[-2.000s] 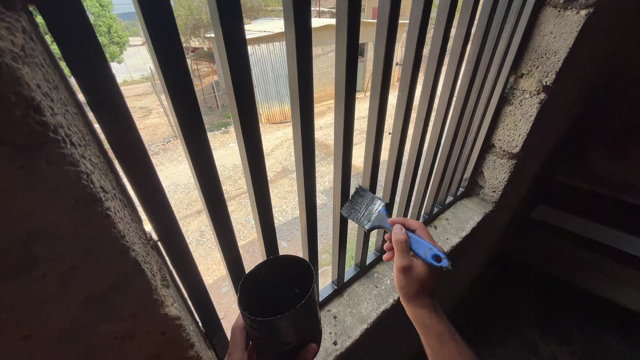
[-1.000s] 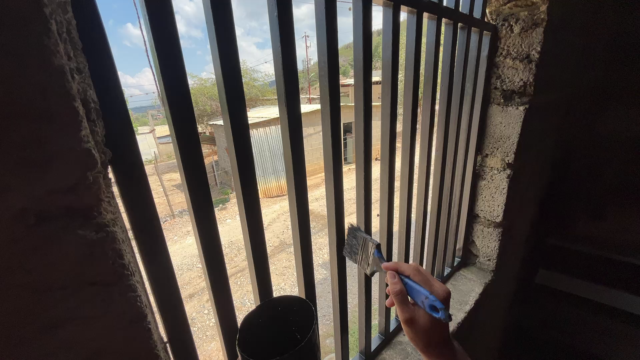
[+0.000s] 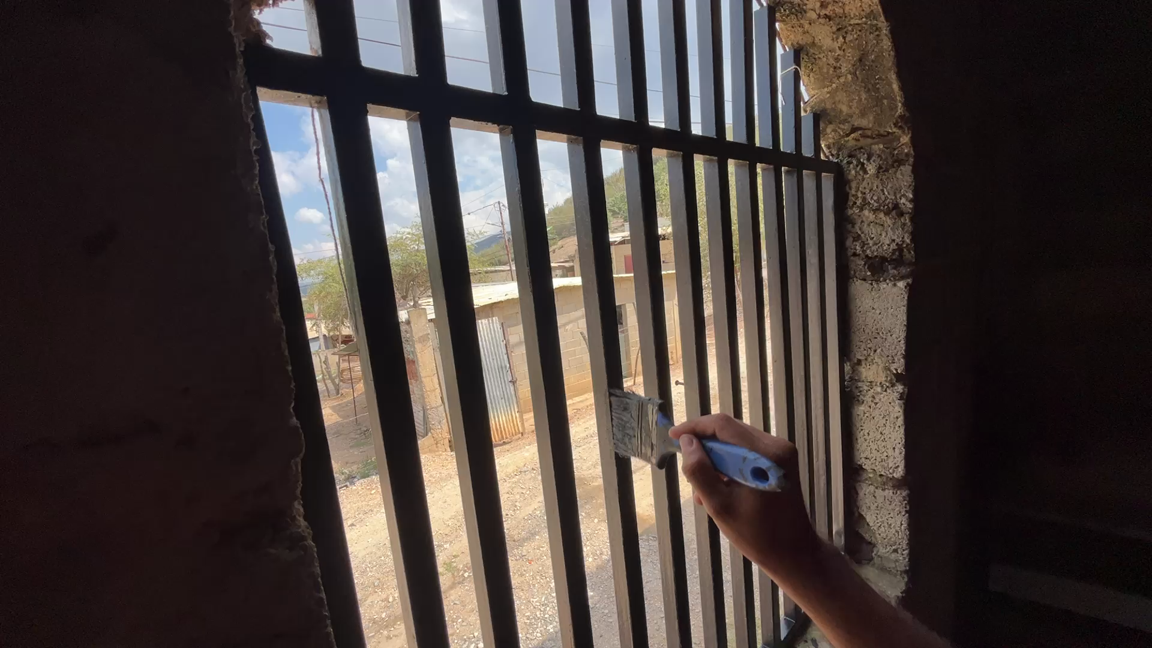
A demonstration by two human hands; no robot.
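My right hand (image 3: 751, 486) holds a flat paintbrush (image 3: 733, 463) by its blue handle, to the right of the middle of the head view. Dark paint coats its bristles, which point left and lie at one of the upright bars (image 3: 605, 360) of a dark metal window grille. Whether they touch the bar I cannot tell. A horizontal crossbar (image 3: 558, 119) of the grille runs above the hand. My left hand is out of view, and so is the dark paint container.
A rough block wall edge (image 3: 877, 405) borders the grille on the right, and a dark wall (image 3: 153, 360) stands close on the left. Beyond the bars are a gravel road (image 3: 513, 531), a corrugated metal sheet (image 3: 498, 378) and a low block building.
The view has tilted up, bringing the crossbar into sight. The dark container, held by my left hand two seconds ago, has left the view. The brush stays in my right hand.
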